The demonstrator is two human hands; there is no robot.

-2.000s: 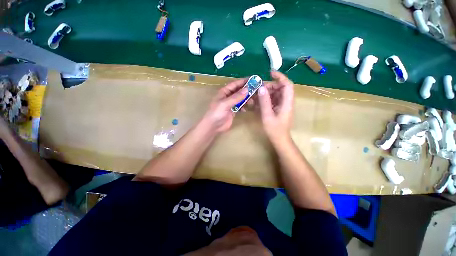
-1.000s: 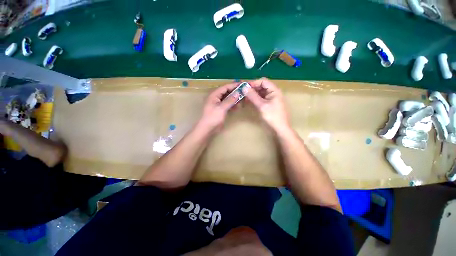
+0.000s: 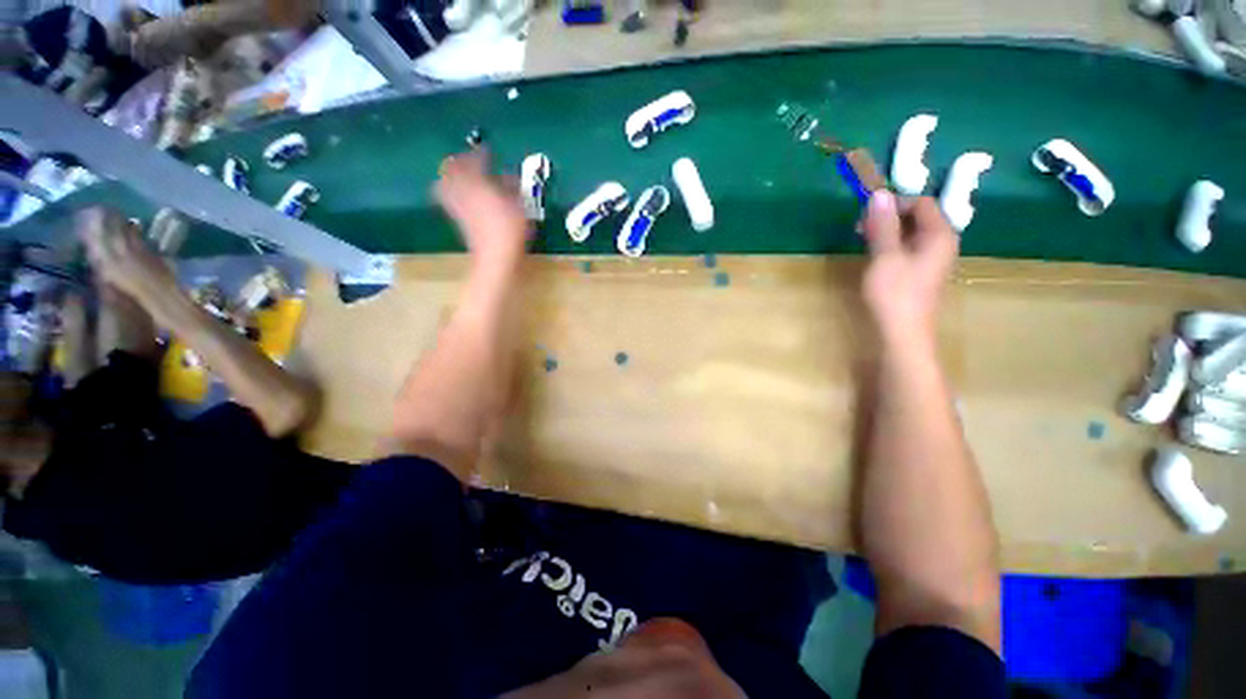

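Note:
My right hand (image 3: 909,243) is at the near side of the green belt. Its thumb and finger pinch the end of a blue battery with a tan pad and wires (image 3: 858,175). A small circuit board (image 3: 797,122) trails from it over the belt. My left hand (image 3: 482,202) is blurred over the belt at the left. A small dark bit shows at its fingertips; the rest there is hidden, so its grip is unclear. A filled housing (image 3: 642,221) with blue inside lies on the belt beside another filled housing (image 3: 597,212).
More white shells lie along the conveyor belt (image 3: 765,82). A shell pile (image 3: 1213,396) and one loose shell (image 3: 1186,492) are on the cardboard worktop (image 3: 711,396) at right. A grey metal bar (image 3: 191,178) crosses at left, near another person's arm (image 3: 205,335).
My hands have parted, left and right, to the belt. The housing they held together now appears to lie on the belt. My right hand has taken hold of the battery. The view has shifted.

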